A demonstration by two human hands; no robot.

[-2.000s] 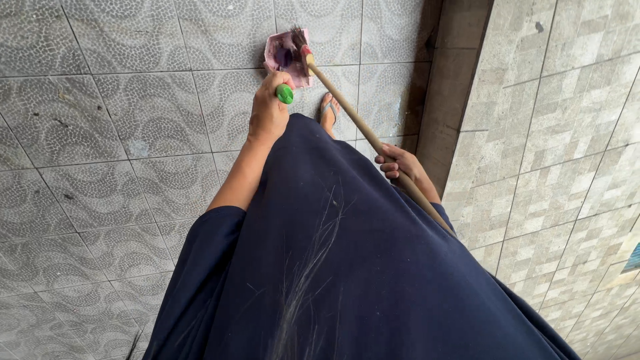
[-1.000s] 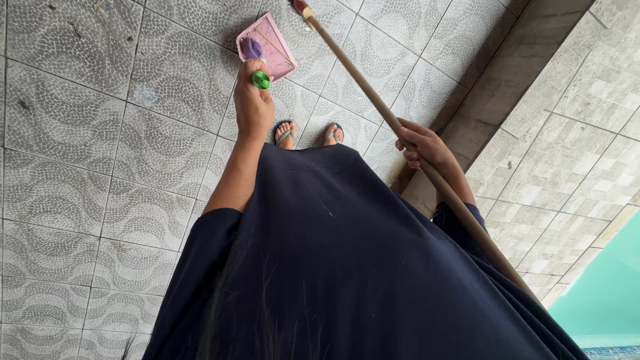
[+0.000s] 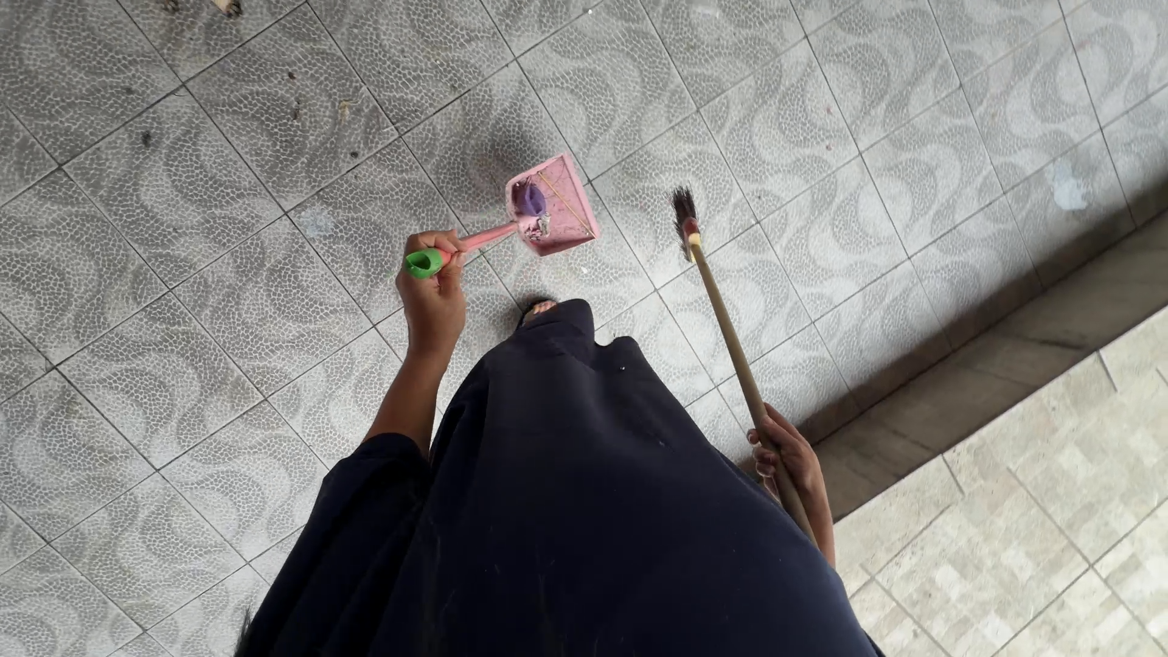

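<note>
My left hand (image 3: 434,297) grips the handle of a pink plastic dustpan (image 3: 570,205), near its green end. The pan lies forward and to the right of that hand, with a purple piece and some debris inside. At lower right, my right hand (image 3: 792,456) is closed round the wooden handle of a broom (image 3: 730,342). Dark bristles (image 3: 683,212) form the broom's small head, to the right of the pan and apart from it. The handle's lower end is hidden beside my dark clothing.
Patterned grey tiles (image 3: 347,438) cover the floor, with dark bits of debris (image 3: 294,109) scattered at upper left. A foot (image 3: 540,308) shows at the hem of the dark garment. Along the right runs a raised edge (image 3: 985,365) with beige tiles beyond.
Two seconds ago the broom head was over the dustpan; now it is apart, to the pan's right. Both hands have kept their holds. The view has turned and shifted.
</note>
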